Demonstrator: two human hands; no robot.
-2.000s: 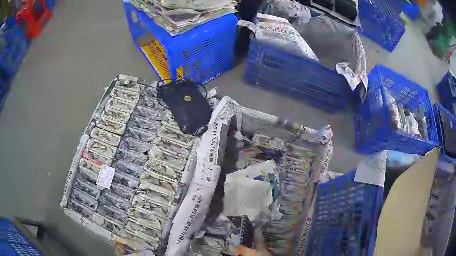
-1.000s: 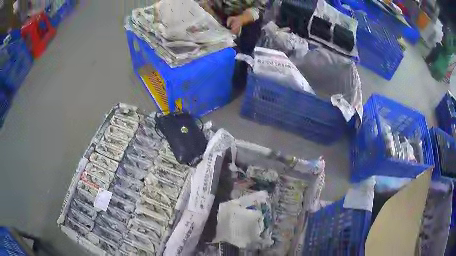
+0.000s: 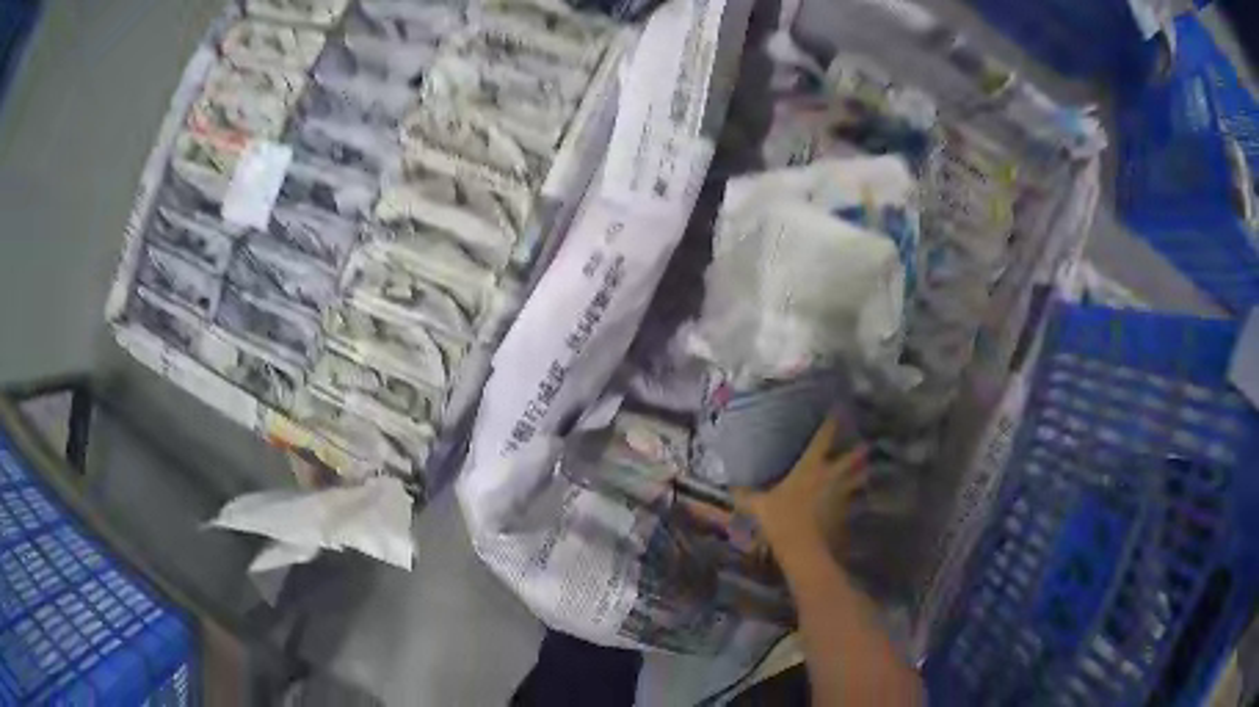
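Observation:
My right hand (image 3: 812, 497) reaches in from the bottom, bare and blurred, into the newspaper-lined crate (image 3: 587, 297). It grips a grey, finely ribbed part (image 3: 776, 425), perhaps a finned heat sink, by its near right side. The part is tilted, just below a crumpled whitish sheet (image 3: 808, 269) lying on wrapped rows. Whether the part touches the rows is unclear. My left hand is not in view.
Newspaper-wrapped bundles (image 3: 414, 207) stand in tight rows at the left, with a small white paper (image 3: 257, 185) on them. Blue crates stand at the right (image 3: 1125, 456) and lower left (image 3: 83, 580). A loose white sheet (image 3: 325, 522) hangs at the bundles' near edge.
The view has tipped down and come closer, so the far crates and the other person have left it. My right hand is now in view, holding the grey part. The black pouch is nearly out of view.

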